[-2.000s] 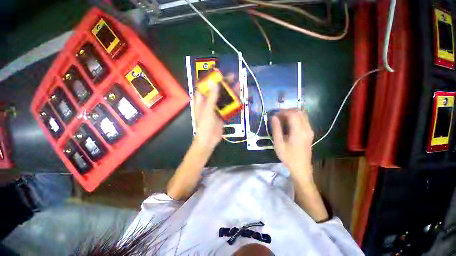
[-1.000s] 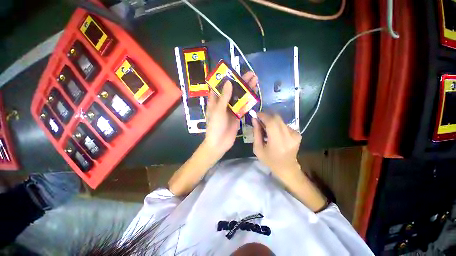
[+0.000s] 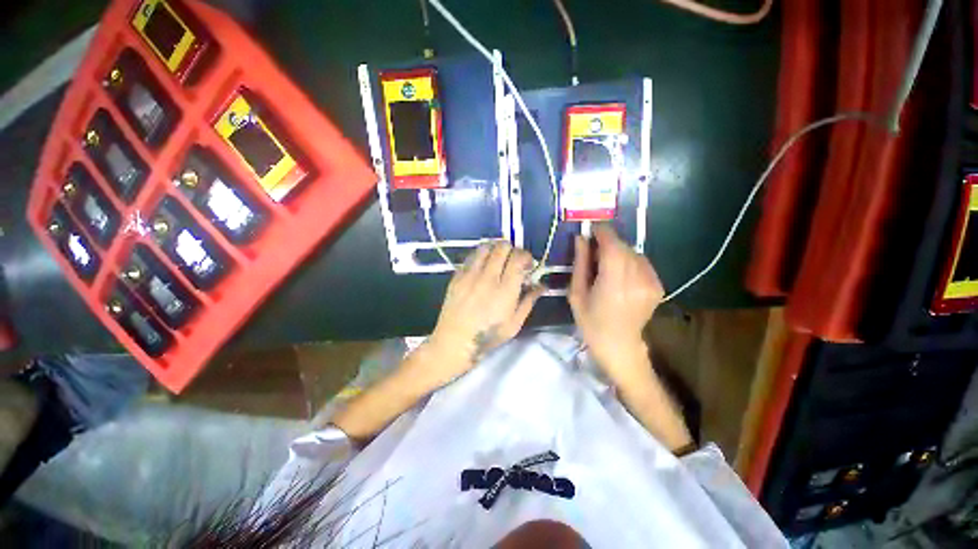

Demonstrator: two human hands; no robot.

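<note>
A yellow-and-red device (image 3: 414,131) lies face up on the left blue plate (image 3: 468,139), a white cable plugged into its bottom end. A second device (image 3: 592,161) lies on the right blue plate (image 3: 538,161), its screen bright with glare. My right hand (image 3: 613,281) is just below it, thumb and fingers closed on the white USB cable's plug (image 3: 586,228) at its bottom end. My left hand (image 3: 489,298) is at the plates' front edge, fingers curled over a white USB cable (image 3: 554,193); its fingertips partly hide the cable.
A red tray (image 3: 345,161) at the left holds black-backed devices and two yellow-and-red ones. Red slabs (image 3: 847,214) stand at the right, with a dark tray (image 3: 895,397) beyond. A white cable (image 3: 751,204) arcs across the mat. A copper-brown cable is at the top.
The device held in my left hand now lies on the right plate. My left hand has let it go and moved down to the cable. My right hand has stayed at the plug. The view has shifted.
</note>
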